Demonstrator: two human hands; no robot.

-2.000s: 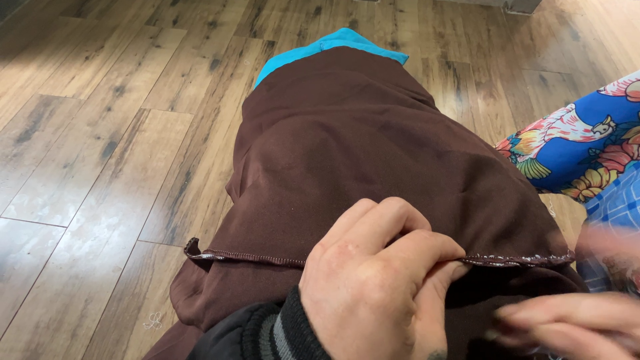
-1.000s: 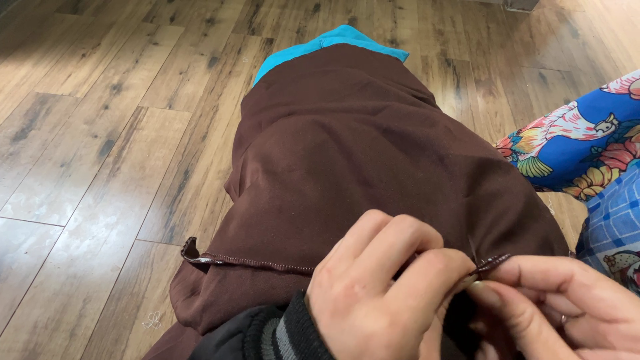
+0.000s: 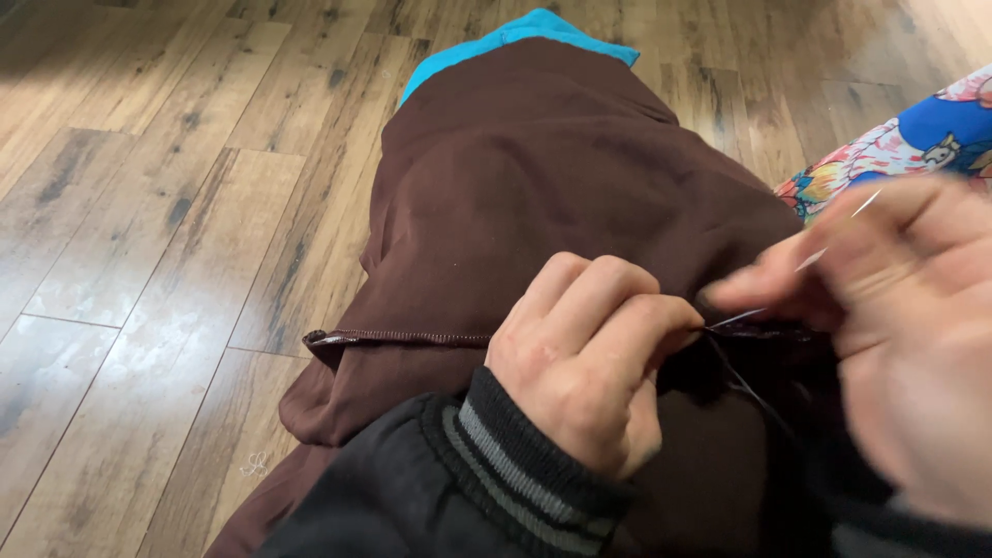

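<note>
A brown cloth [image 3: 480,225] with a turquoise piece [image 3: 535,31] at its far end lies over my lap. An overcast-stitched edge [image 3: 418,338] runs across it, curled at its left end. My left hand [image 3: 581,356] pinches this edge between thumb and forefinger. My right hand [image 3: 891,310], blurred and raised just to the right, has its thumb and fingers bent close to a pale thread [image 3: 736,319] that runs from the edge at my left fingertips. Whether a needle is in its fingers cannot be made out. A second length of thread [image 3: 744,376] trails down over the dark cloth.
Wooden floorboards [image 3: 178,256] surround the cloth. A small tangle of white thread [image 3: 254,465] lies on the floor at the lower left. Floral-patterned blue fabric [image 3: 922,132] is at the right edge, partly behind my right hand.
My right hand was at the cloth edge beside my left fingertips a second ago; it has moved up and away to the right. My left hand still pinches the edge.
</note>
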